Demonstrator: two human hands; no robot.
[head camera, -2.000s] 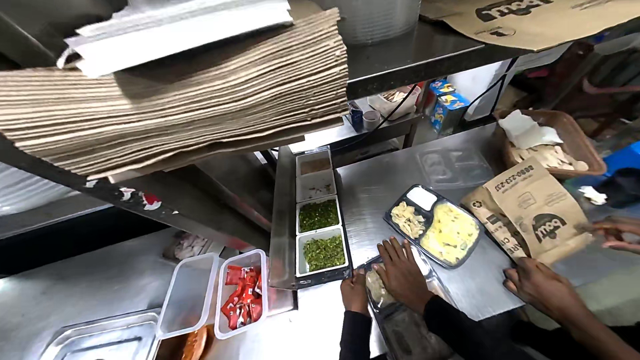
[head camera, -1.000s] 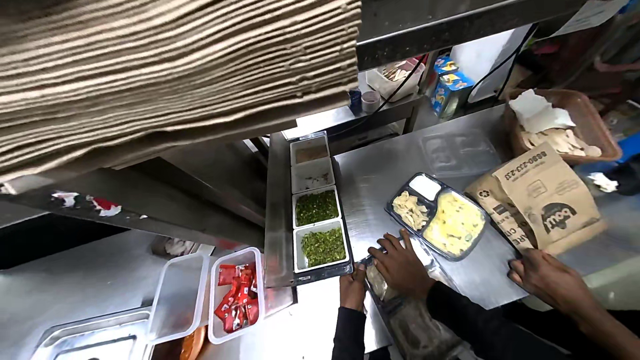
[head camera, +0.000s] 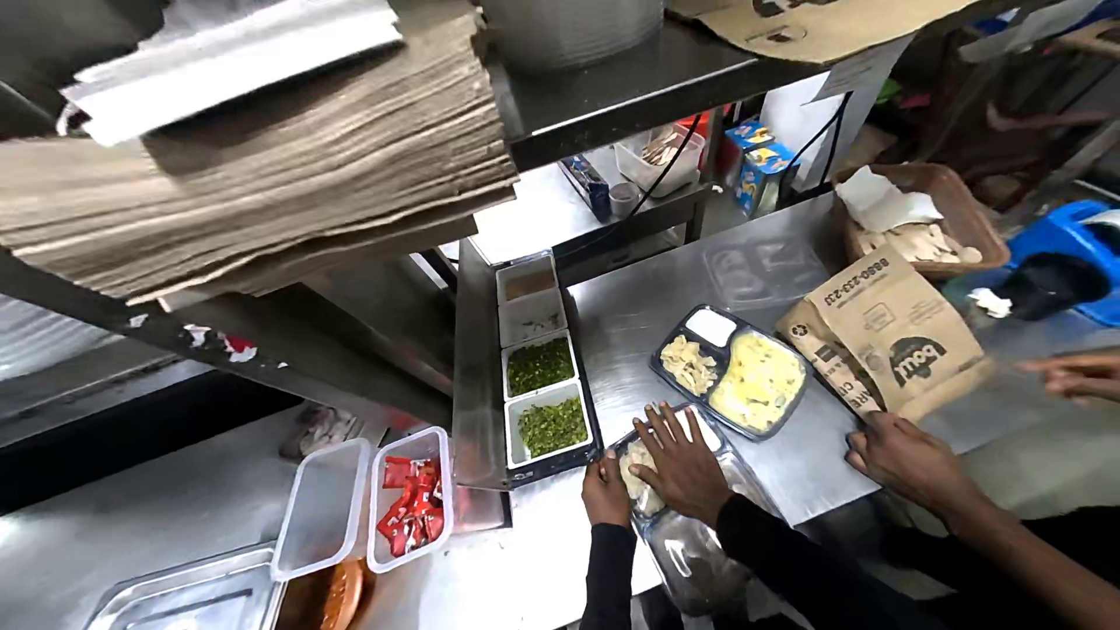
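Observation:
My left hand (head camera: 608, 492) grips the left edge of a black compartment meal tray (head camera: 643, 486) at the steel counter's front. My right hand (head camera: 687, 468) lies flat, fingers spread, on the tray's clear plastic lid (head camera: 700, 560), part of which hangs toward the counter edge. Pale food shows beneath it. Just behind stands an uncovered black tray (head camera: 733, 372) with yellow food, pale pieces and a white-filled compartment. Left of my hands, a rack (head camera: 582, 411) holds white tubs, two with chopped green herbs (head camera: 553, 427).
A co-worker's hands (head camera: 910, 459) are at a printed brown paper bag (head camera: 910, 341) on the right. Behind are a spare clear lid (head camera: 761, 267) and a brown basket (head camera: 984, 227). Red sachets (head camera: 411, 507) fill a tub at left. A shelf with stacked brown paper bags (head camera: 289, 175) overhangs.
The co-worker's far hand, out of view one second ago, shows at the right edge. My right hand stays on the lid with its fingers spread. The view has shifted.

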